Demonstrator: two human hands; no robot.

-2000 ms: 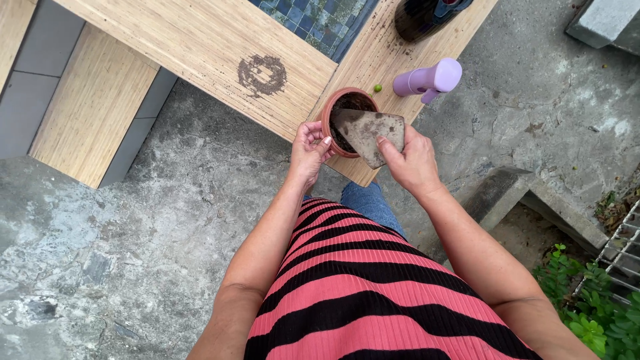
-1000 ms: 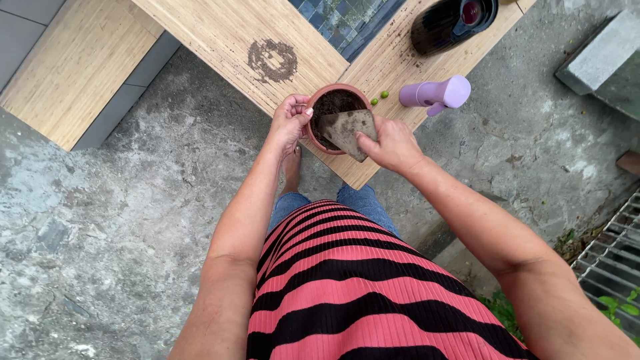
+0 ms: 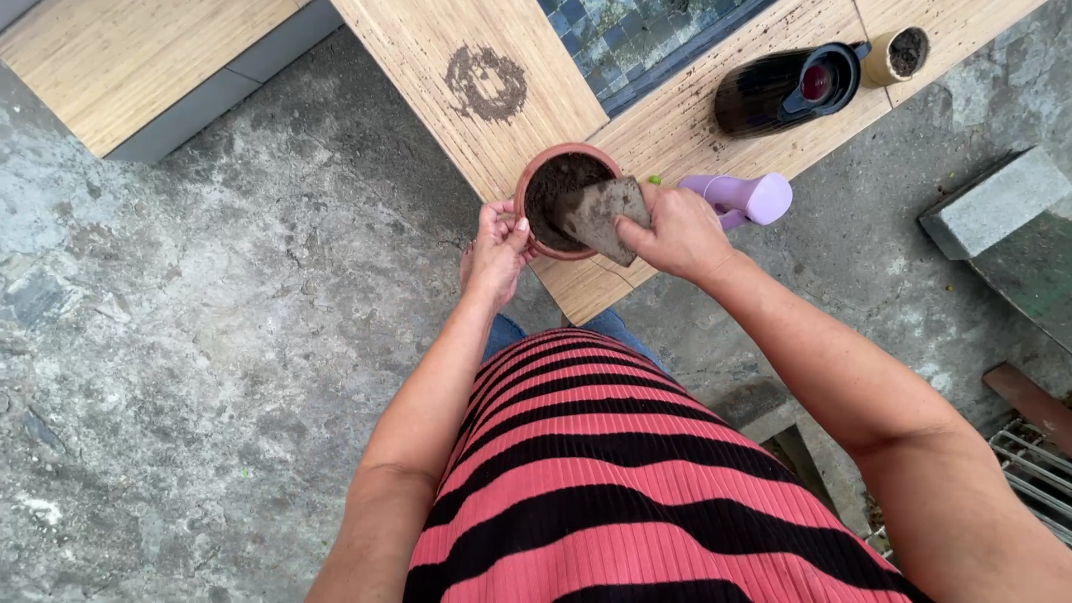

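Note:
A round terracotta-coloured pot with dark soil inside stands at the corner of a wooden ledge. My left hand grips its left rim, thumb at the edge and fingers against the outer wall. In my right hand is a flat grey, soil-stained piece, whose material I cannot tell; its far end dips into the pot over the soil. Just beyond my right hand lies a lilac plastic bottle, partly hidden by that hand. One small green fruit rests between pot and bottle.
A ring of spilled soil marks the wooden ledge. Along the right arm of the ledge are a black jug and a beige cup of soil. Blue tiles lie behind. A concrete block sits on the floor at right.
The flat piece stays in my right hand, its end still in the pot, and my left hand keeps to the pot's left rim. The view has shifted, bringing the soil cup into sight.

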